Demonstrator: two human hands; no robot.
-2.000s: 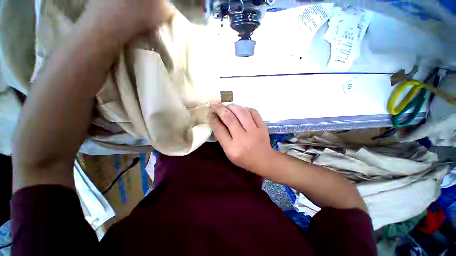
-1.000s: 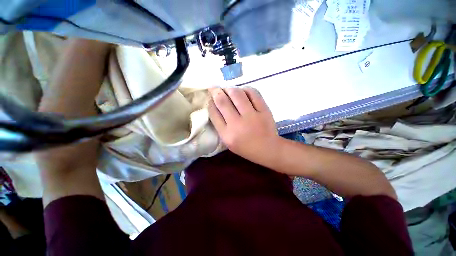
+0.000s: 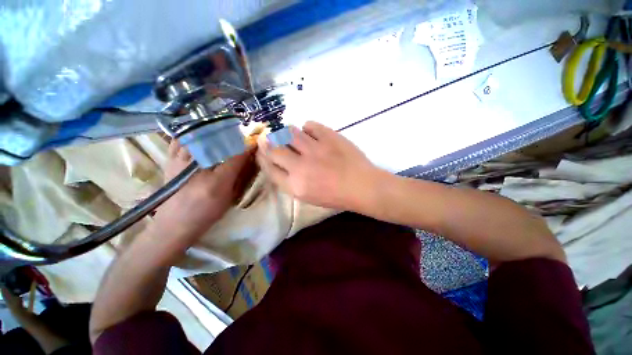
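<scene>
The cream cloth [image 3: 242, 232] lies in folds left of and below the needle area and hangs over the table's front edge. My left hand [image 3: 211, 180] is on the cloth at the needle area, partly hidden behind the machine's metal parts. My right hand [image 3: 315, 163] has its fingers bent at the cloth edge, right beside the grey block [image 3: 280, 135] under the needle bar. Both hands' fingertips are close together there. The machine head [image 3: 76, 55] fills the upper left. What lies under the fingertips is hidden.
A curved metal bar [image 3: 104, 243] looms close at left. Paper labels [image 3: 454, 45] lie on the white bed [image 3: 409, 128]. Yellow and green loop handles [image 3: 583, 76] are at the right end. Cut cloth pieces [image 3: 554, 180] are heaped at lower right. Part of another person shows at lower left.
The view has tilted and shifted. My left hand has come from the upper left to the needle area. My right hand has moved up beside the grey block. The cloth has moved with them.
</scene>
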